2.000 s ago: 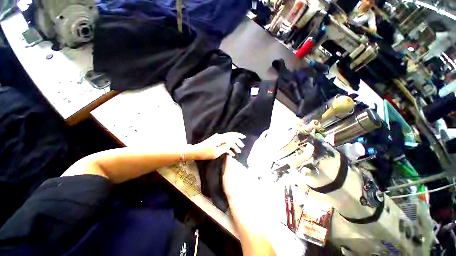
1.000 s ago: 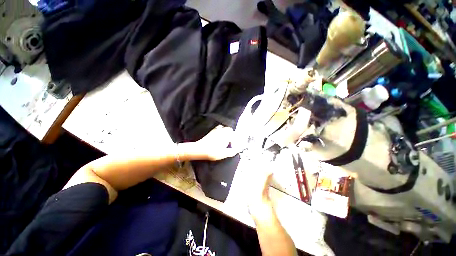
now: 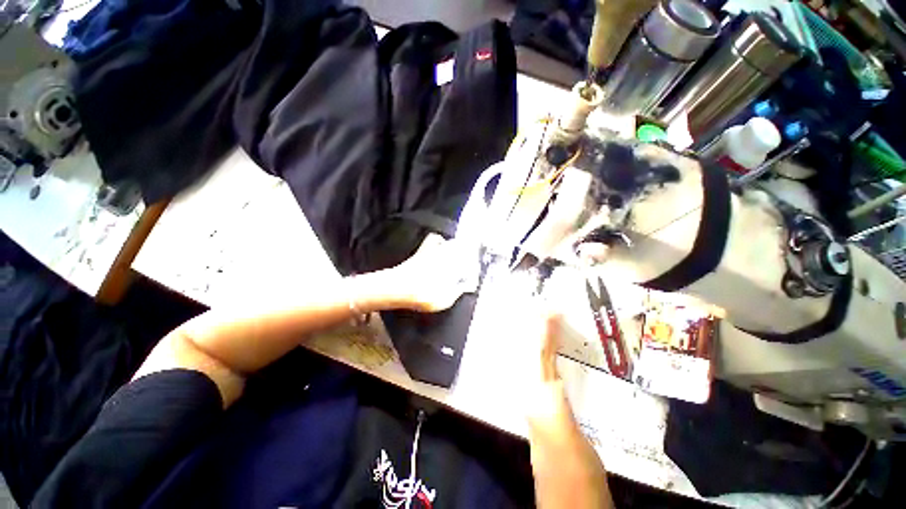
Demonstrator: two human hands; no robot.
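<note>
The black garment (image 3: 338,129) lies in a heap left of the needle, with a small white label and a red mark near its upper right. My left hand (image 3: 437,276) rests on the garment beside the needle area, its fingers lost in glare. My right hand (image 3: 548,373) is right of it, partly washed out; I cannot tell whether it touches cloth. The cream sewing machine head (image 3: 636,219) has a black band round its arm. Needle and presser foot are hidden by glare. A flat dark end of the garment shows below my left hand.
Dark red snips (image 3: 609,328) lie on the machine beside an orange-red and white packet (image 3: 678,350). Steel tumblers (image 3: 730,75) and a white bottle (image 3: 752,141) stand behind the machine. Another machine part (image 3: 45,109) is at far left. Dark cloth (image 3: 745,442) lies under the machine arm.
The view has moved closer to the machine and turned. My left hand stays by the needle area on the cloth. My right hand is now lower right, apart from my left hand.
</note>
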